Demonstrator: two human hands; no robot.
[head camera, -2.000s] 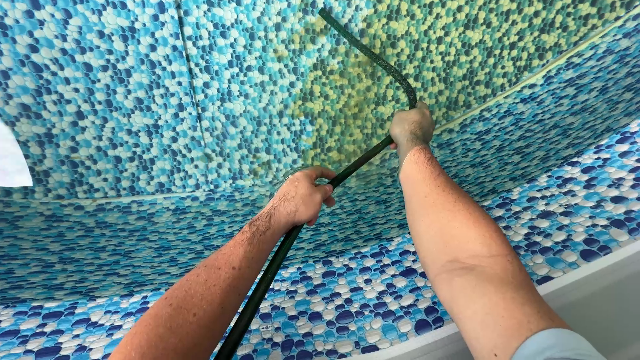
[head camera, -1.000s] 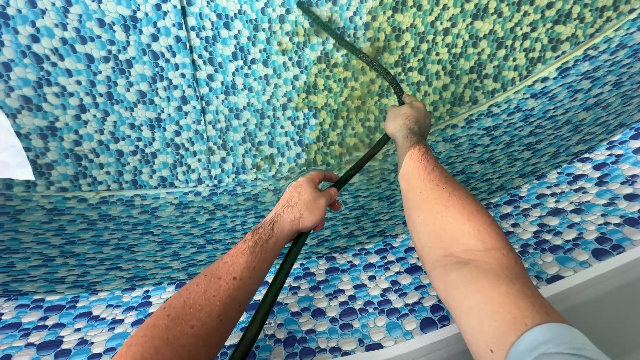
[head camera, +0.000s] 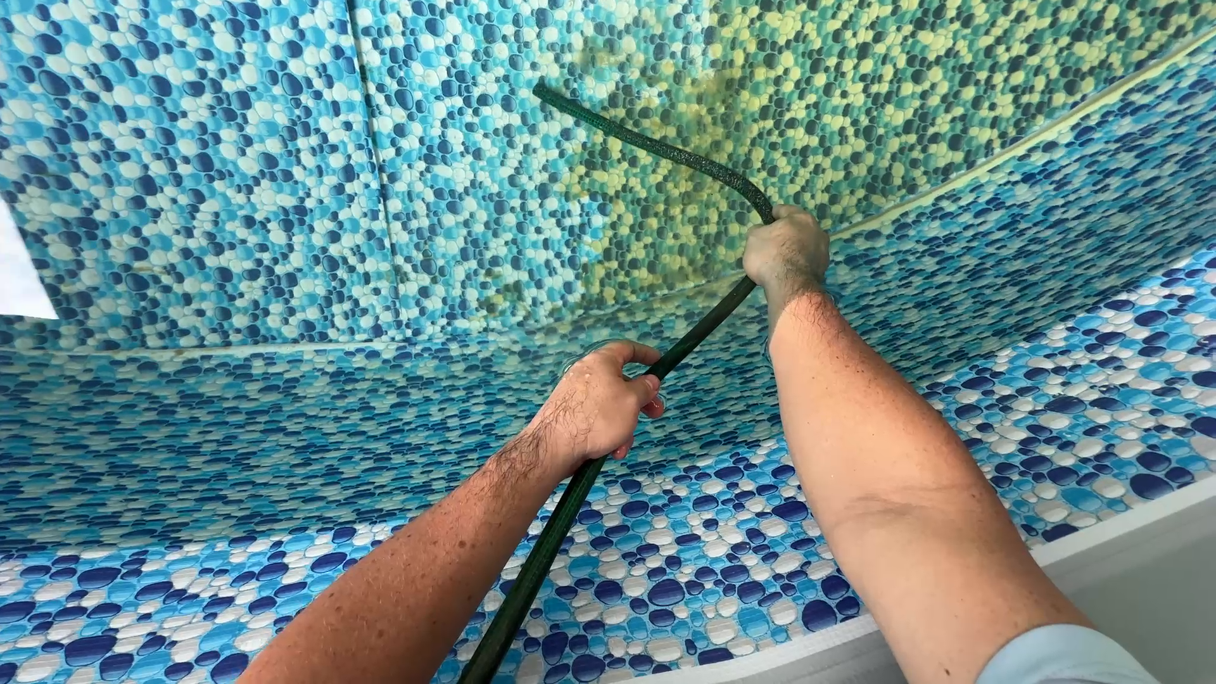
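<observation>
A dark green hose (head camera: 705, 328) runs up from the bottom edge through both hands, and its far part bends to the left under water. My left hand (head camera: 600, 399) is closed around the hose near the middle of the view, at about the waterline. Farther along it, my right hand (head camera: 787, 249) grips the hose below the surface, just before the bend. The free end of the hose lies over the pool floor, beside a yellow-brown stained area (head camera: 655, 218) of the pebble-patterned liner. Whether the hose end touches the floor I cannot tell.
The blue and white pebble-patterned pool liner (head camera: 665, 560) rises as the near wall. A pale rim (head camera: 788, 655) with a grey surface outside it crosses the lower right. Fold lines (head camera: 378, 171) cross the floor liner. A white patch (head camera: 21, 271) shows at the left edge.
The free end of the hose has moved left, then back down and slightly to the left of where it first was. Both hands keep their hold on the hose.
</observation>
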